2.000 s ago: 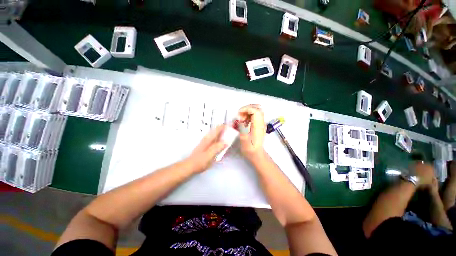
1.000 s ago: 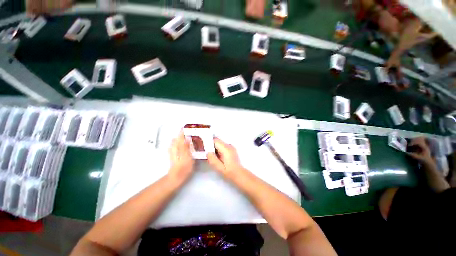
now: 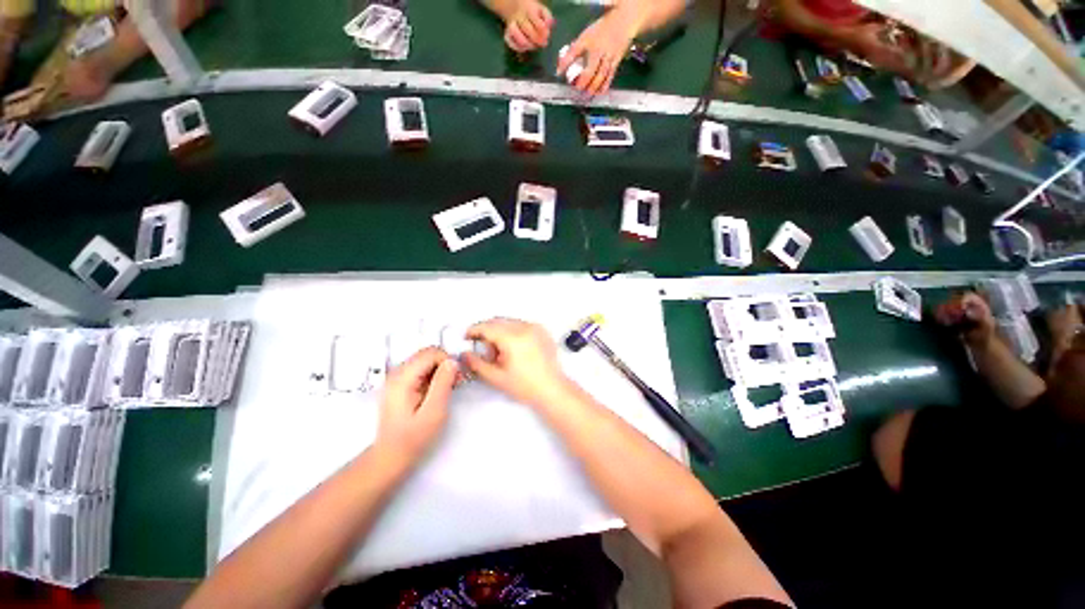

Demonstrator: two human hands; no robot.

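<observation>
White front covers with long windows lie in a row on the white mat (image 3: pixel 357 476); the leftmost cover (image 3: pixel 353 363) shows fully, and others are partly hidden by my hands. My right hand (image 3: pixel 514 359) is bent over the row's right end, with its fingers around a small greyish piece (image 3: pixel 482 349), too blurred to name. My left hand (image 3: pixel 416 399) is just left of it, fingertips drawn together near the same spot; whether they grip anything is hidden. A hammer (image 3: pixel 643 390) with a black handle and yellow-tipped head lies on the mat's right side.
Cover stacks (image 3: pixel 60 440) stand left of the mat. A smaller frame pile (image 3: pixel 779 357) lies right of the hammer. The green belt (image 3: pixel 369 238) beyond the mat carries many white-framed units and a black cable. Another person's hands (image 3: pixel 601 48) work opposite; a neighbour's arm (image 3: pixel 1005 363) is at right.
The unit held in both hands a second ago has left them; an additional unit sits on the belt beyond the mat's right part. My hands are now over the cover row. The view has shifted.
</observation>
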